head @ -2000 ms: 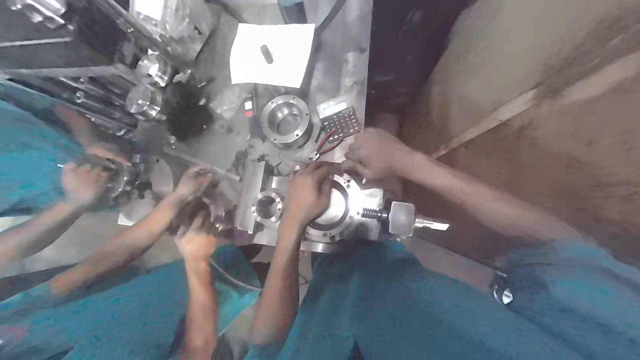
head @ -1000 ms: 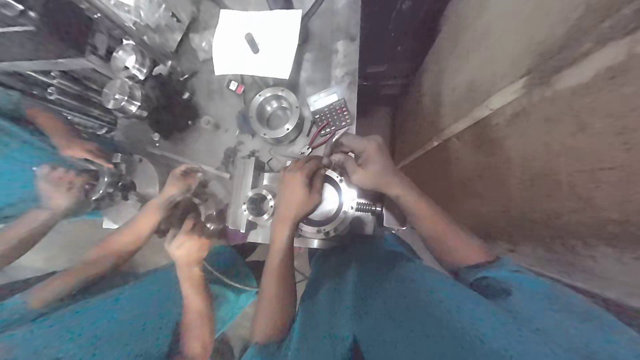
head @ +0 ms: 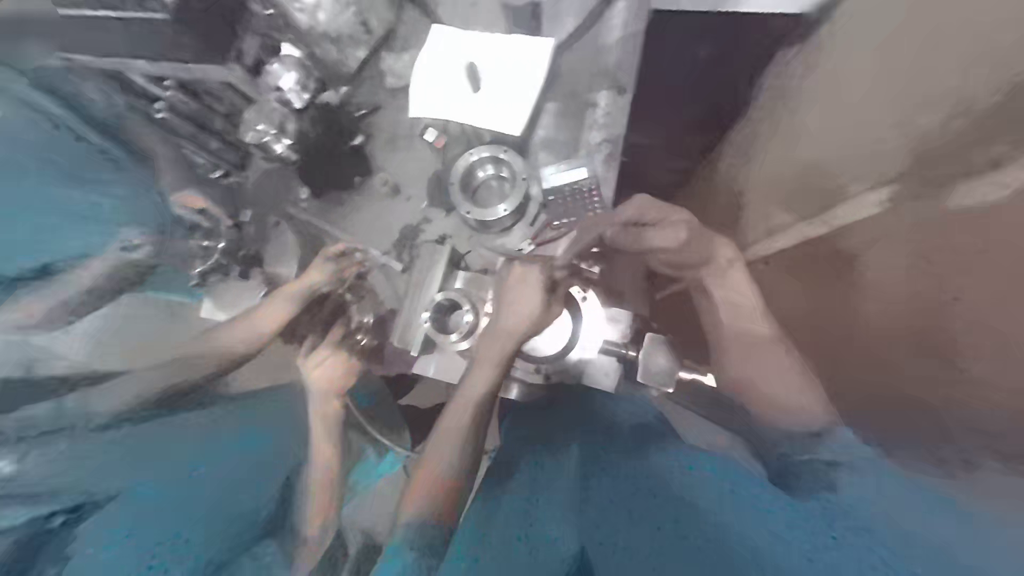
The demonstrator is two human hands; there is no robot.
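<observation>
My left hand point(head: 528, 296) is over the upper left part of a machined metal housing point(head: 596, 320) with a round bore. Its fingers are curled near a small metal part; whether they grip it is hidden. To the upper right, my right hand point(head: 660, 232) is raised with its fingers bent and close together, blurred, above the housing's far edge; what lies between them cannot be made out. Left of my left hand is a small bored metal flange point(head: 451, 320). A threaded shaft point(head: 620, 350) with a metal block point(head: 658, 362) sticks out at the housing's right.
Beyond the housing stand a flanged metal ring point(head: 489, 186), a calculator point(head: 571, 192), red-handled pliers point(head: 548, 232) and a white paper sheet point(head: 512, 80) with a small dark object on it. At left, co-workers' hands point(head: 332, 364) handle metal parts. The bench edge point(head: 632, 104) runs at right.
My right hand has lifted away from the housing's upper edge, toward the upper right. My left hand stays over the housing's upper left.
</observation>
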